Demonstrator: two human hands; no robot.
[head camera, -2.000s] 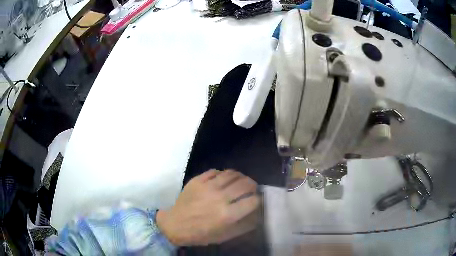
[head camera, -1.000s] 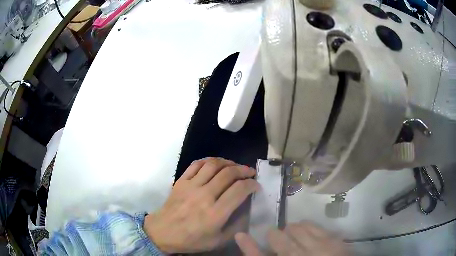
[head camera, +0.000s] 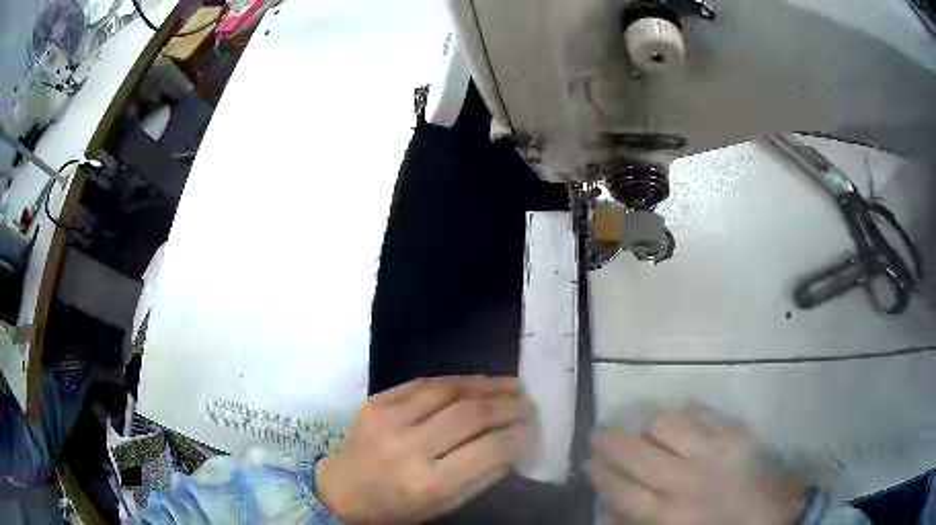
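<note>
A black fabric panel lies lengthwise under the cream-white sewing machine head. A flat white marking template with small marks lies on the panel's right part, its far end just left of the presser foot and needle. My left hand rests on the panel's near part, its fingertips on the template's left edge near the rounded end. My right hand is blurred, with its fingertips by the panel's right edge; whether they grip it does not show. A patterned gold-brown corner shows at the panel's far left edge.
Black-handled shears lie right of the needle. A white attachment hangs left of the head. A printed scale runs along the table's near left edge. Patterned pieces lie below that edge. Another white table stands far left.
The view has shifted, showing more of the near table. My left hand has slid toward me along the template, uncovering its far part. My right hand has moved right, off the template's near end.
</note>
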